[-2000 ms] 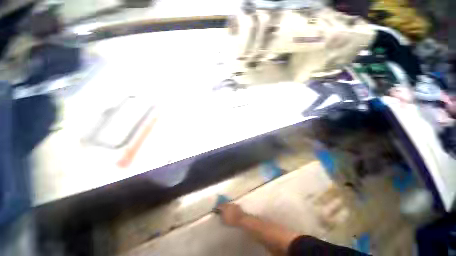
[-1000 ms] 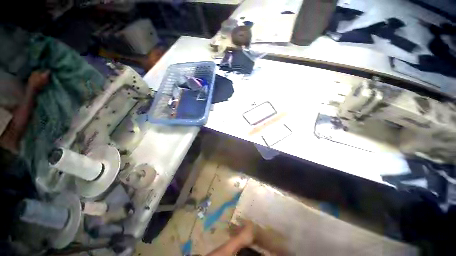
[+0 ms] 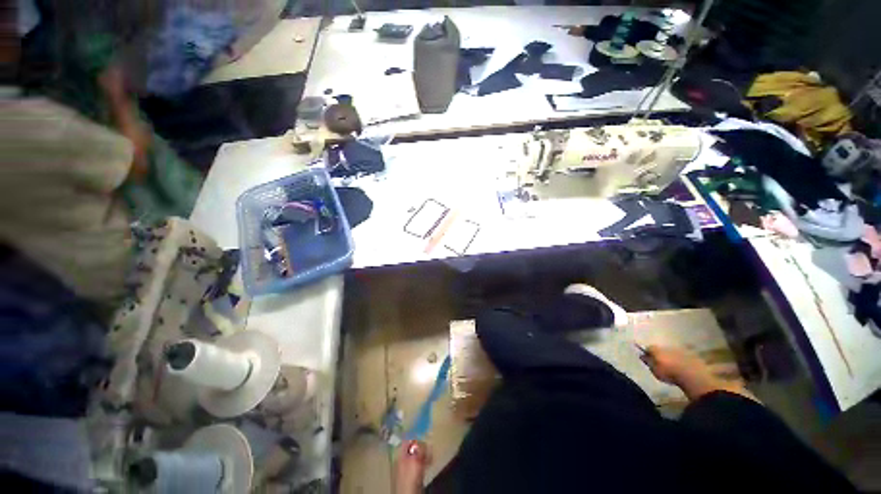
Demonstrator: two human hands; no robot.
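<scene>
My right hand (image 3: 673, 368) is low on the right, at the pale wooden bench (image 3: 700, 336); a small dark thing shows at its fingertips, too small to name. My left hand (image 3: 412, 466) is at the bottom edge, small and partly cut off; its fingers and any hold are unclear. My dark-clothed leg and a white-edged shoe (image 3: 599, 300) lie across the bench. The clear template (image 3: 442, 230) with dark-edged slots and a brown strip lies on the white machine table (image 3: 406, 253). The cream sewing machine (image 3: 618, 159) stands to its right.
A blue basket (image 3: 249, 275) with small items stands left. Thread cones (image 3: 208, 367) are at lower left. Dark cut pieces (image 3: 652, 218) lie by the machine. A person (image 3: 63, 183) is at far left. Another white table edge (image 3: 809, 343) runs along the right.
The view has swung back right and now shows my leg and shoe over the bench. My right hand now shows on the bench's right part, my left hand at the bottom edge.
</scene>
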